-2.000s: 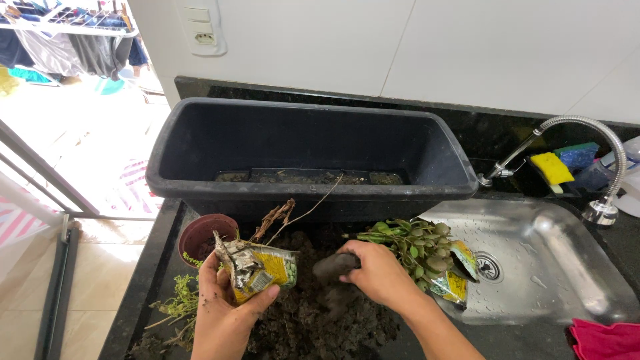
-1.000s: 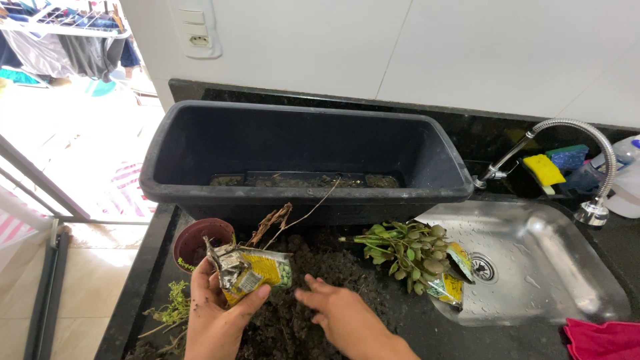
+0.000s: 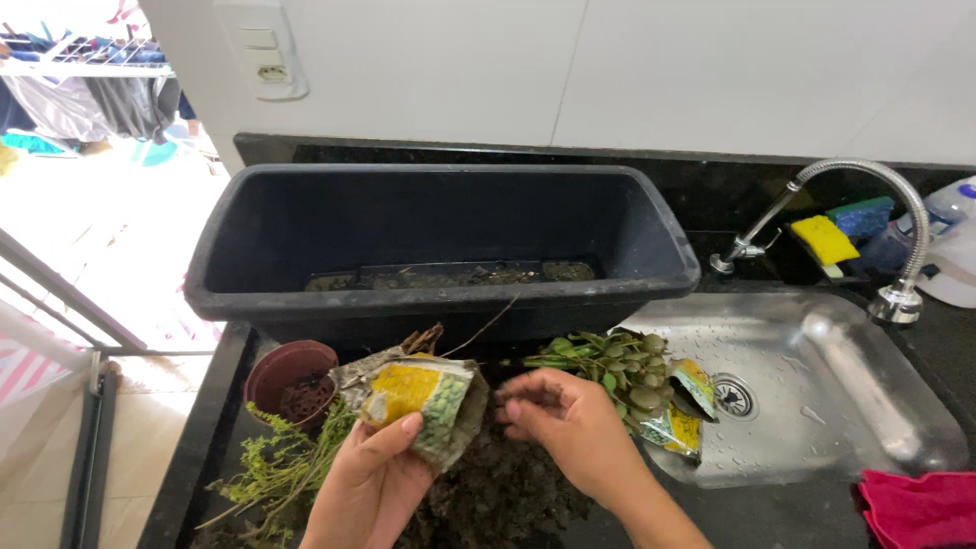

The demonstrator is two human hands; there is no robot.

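Observation:
My left hand (image 3: 385, 465) grips a crumpled, soiled yellow-and-green plastic packet (image 3: 427, 396) over the counter. Just right of the packet, my right hand (image 3: 553, 427) has its fingers curled loosely, with nothing plain to see in them. Below both hands spreads a heap of dark soil (image 3: 499, 488). Leafy cuttings (image 3: 618, 366) lie right of my right hand, partly over the sink's edge, beside another torn packet (image 3: 679, 427). At left are a small brown plastic pot (image 3: 278, 374) with some soil inside and a sprig of fine green stems (image 3: 290, 465).
A long black plastic planter (image 3: 442, 301) with soil remnants on its floor stands behind my hands. To the right are a steel sink (image 3: 770, 465), a flexible-neck faucet (image 3: 854, 164), a yellow sponge (image 3: 825, 239), bottles (image 3: 949, 244) and a red cloth (image 3: 919, 507).
My right hand held a dark clump two seconds ago; one second ago that clump was gone from it. My right hand has since risen toward the packet, which stays in my left hand.

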